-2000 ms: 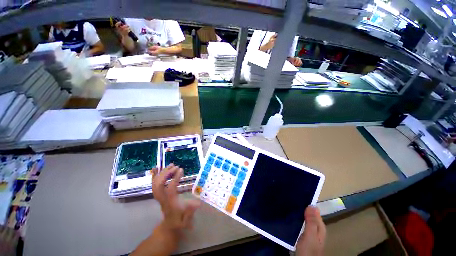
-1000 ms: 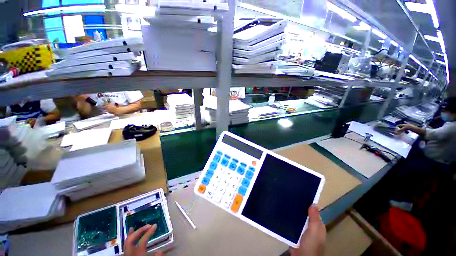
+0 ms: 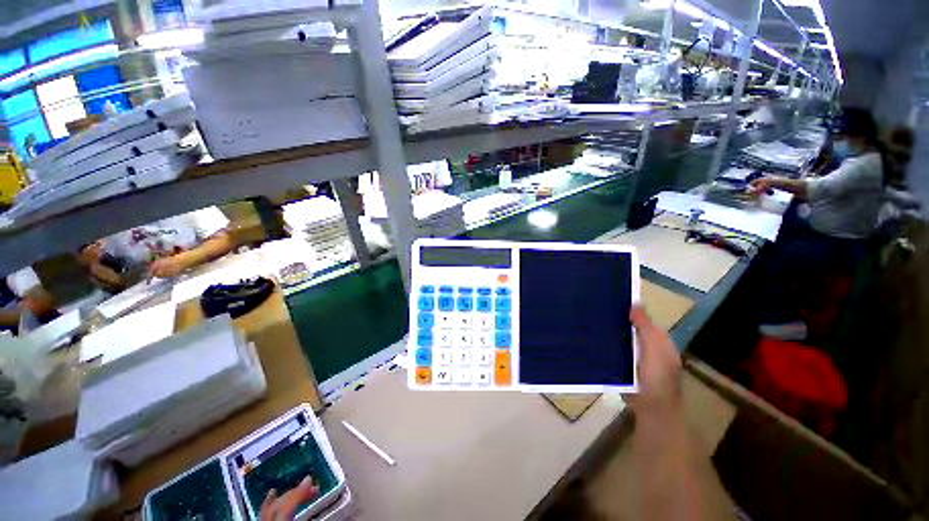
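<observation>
My right hand (image 3: 660, 368) grips the right edge of the white calculator with writing tablet (image 3: 467, 326) and holds it up above the bench, keys at left, dark pad at right. My left hand (image 3: 289, 501), cut off by the bottom edge, is over the open housing with circuit boards (image 3: 188, 499) at the lower left; its fingers look slightly bent and whether they grip the housing cannot be told. The white stylus (image 3: 368, 444) lies on the bench between the housing and the calculator.
Stacked white housings (image 3: 163, 387) stand at the left, more on the overhead shelf (image 3: 275, 163). A grey post (image 3: 385, 153) rises behind the calculator. An open carton (image 3: 795, 438) is at the lower right. A person (image 3: 845, 193) works at the far right; others sit across the green conveyor.
The view has swung right. The calculator, tilted before, is now nearly level and held higher. My left hand has moved from beside the calculator to the open housing, and the stylus has come into view.
</observation>
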